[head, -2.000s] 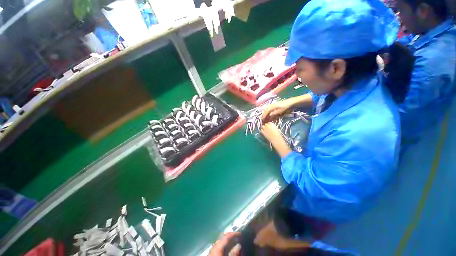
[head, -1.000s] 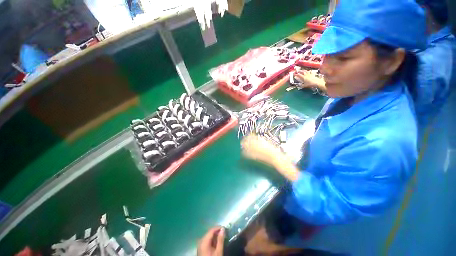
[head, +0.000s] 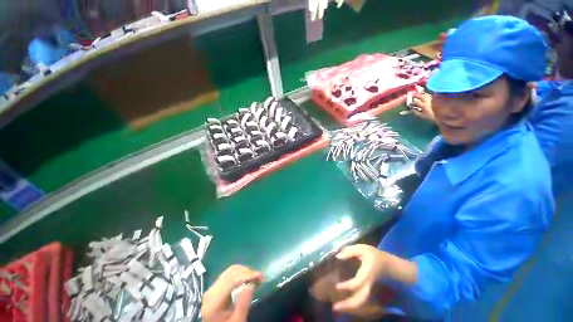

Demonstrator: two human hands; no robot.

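Note:
My left hand (head: 229,294) is at the bottom edge, cut off, with index finger and thumb curled towards each other. A small pale spot shows between them; I cannot tell whether it is a held part. My right hand is not in view. A heap of loose white straps (head: 135,277), some with dark parts, lies on the green bench left of my hand. A black compartment tray (head: 235,171) holds rows of white-and-black looped bands and sits on a red tray with plastic film, farther back.
Red trays (head: 60,277) stand at the left edge. A film-covered red tray (head: 361,100) is at the back. A second strap heap (head: 371,148) lies on film before a person in blue (head: 477,207), whose open hand reaches near mine. A shelf (head: 207,16) runs above the bench.
The view has shifted, bringing more of the near strap heap and the left red trays into sight. The neighbour has turned towards me, one hand moving from their strap heap to near my hand.

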